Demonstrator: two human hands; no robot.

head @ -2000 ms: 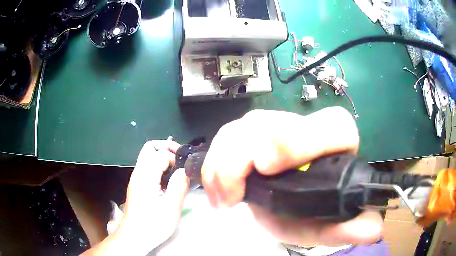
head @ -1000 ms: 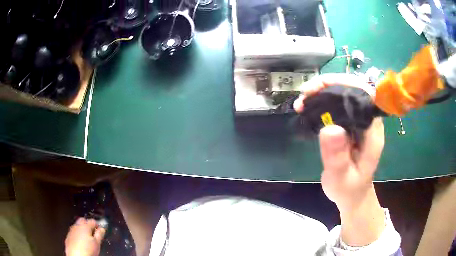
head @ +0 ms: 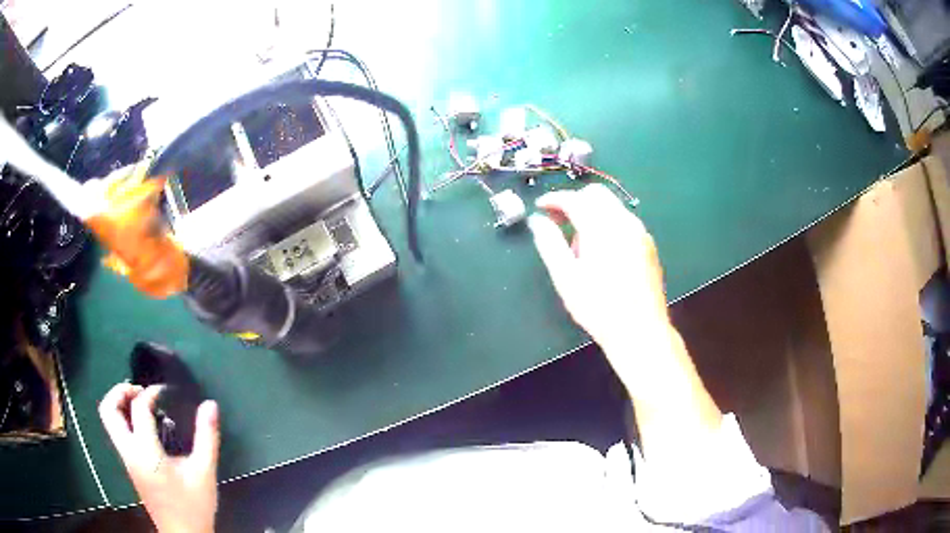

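My left hand point(head: 172, 458) is at the front left of the bench, with its fingers around a round black housing point(head: 164, 364). My right hand point(head: 615, 265) is over the bench, thumb and forefinger apart and empty, just right of a small whitish wired component point(head: 507, 208). More wired components point(head: 536, 148) with thin coloured leads lie in a loose cluster behind it. The electric screwdriver point(head: 245, 302) hangs free in front of the pale screw feeder point(head: 359, 234); its tip cannot be made out.
A heap of black housings point(head: 47, 224) and a cardboard tray edge point(head: 44, 380) are at the far left. A thick black cord point(head: 415, 177) loops over the screw feeder. Plastic bags point(head: 833, 52) lie at the back right. A cardboard box point(head: 870, 354) stands beyond the bench's front edge.
My right hand has let go of the screwdriver and moved to the wired components. My left hand has come up from below the bench edge and now holds a housing. The view has turned.
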